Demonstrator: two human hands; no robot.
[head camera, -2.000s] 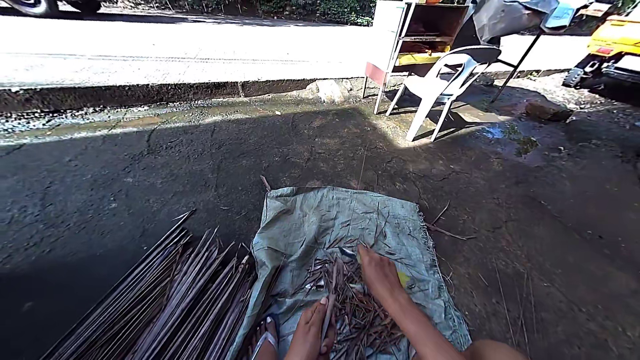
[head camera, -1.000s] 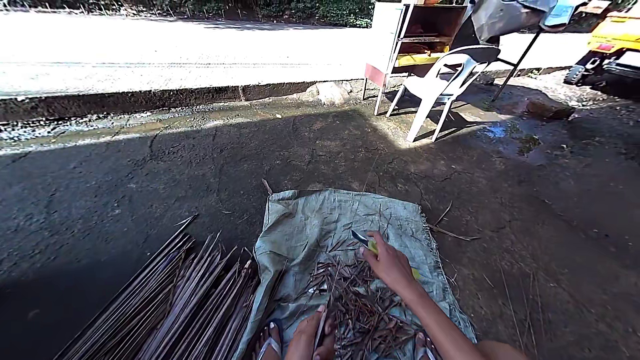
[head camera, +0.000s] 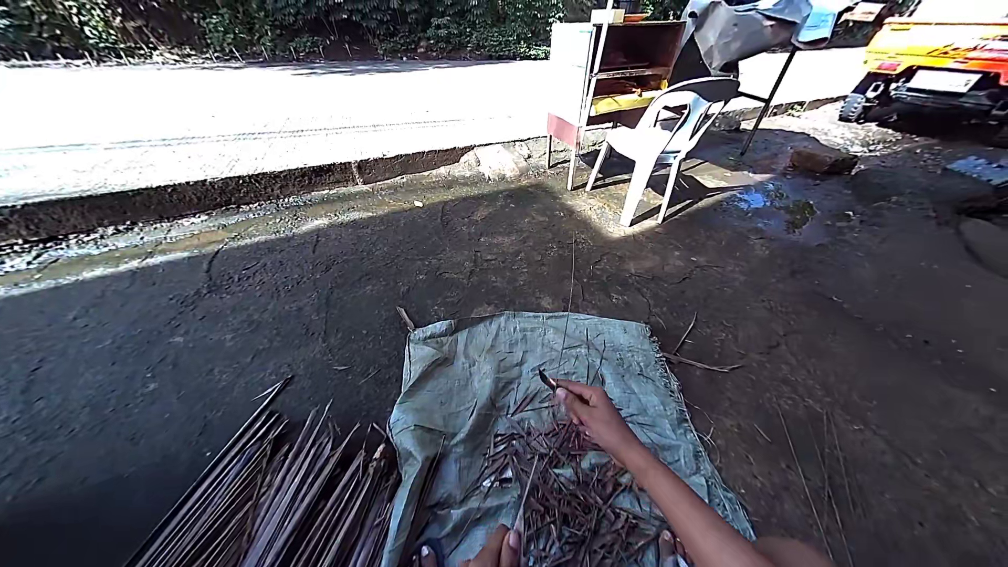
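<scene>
My right hand is closed around a small knife, its dark blade pointing up and left over the woven sack. My left hand, at the bottom edge, pinches a thin strip of dried palm leaf that rises from its fingers. Below my right hand, brown leaf scraps lie heaped on the pale green woven sack. Left of the sack lies a bundle of long dried palm leaves. A long thin rib extends upward beyond the knife.
A white plastic chair stands ahead to the right, beside a metal cabinet. Farther right are a rock, a puddle and a yellow-and-orange vehicle. A low concrete edge borders the bright road. Toes show by the sack's near edge.
My right hand moved up and away from my left hand between the first two frames. The knife now points up and left beside a long thin rib.
</scene>
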